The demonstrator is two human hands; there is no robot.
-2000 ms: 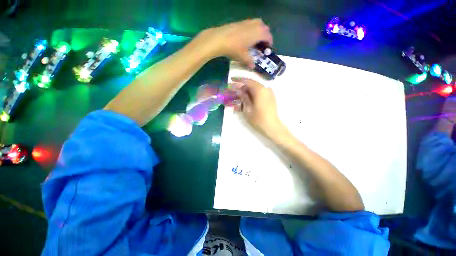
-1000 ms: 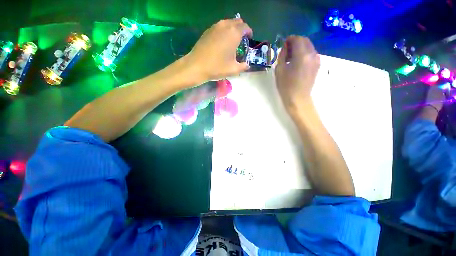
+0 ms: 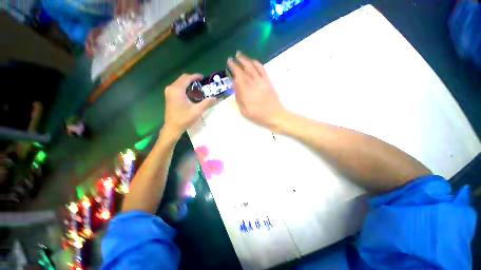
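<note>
A palm-sized dark oblong electronic unit with white and silver details (image 3: 217,85) is held between my two hands, just beyond the far left corner of the white work sheet (image 3: 337,116). My left hand (image 3: 183,104) grips its left end, where a round dark end face shows. My right hand (image 3: 255,90) is at its right end, fingers together and raised; the fingertips cover that end, and whether they pinch a small piece cannot be told. Pink round discs (image 3: 211,168) overlap the sheet's left edge. Blue handwriting is at the sheet's lower left.
Glowing units (image 3: 106,196) stand in a slanted group at lower left. A dark unit (image 3: 188,23) and a blue-lit unit (image 3: 285,7) lie along the far side. A pale tray or surface with clear pieces (image 3: 124,36) is at upper left. Blue sleeves show at both top corners.
The view has turned and swung left, so the sheet appears slanted. My left hand still holds the unit. My right hand has come against its right end, having been slightly apart from it.
</note>
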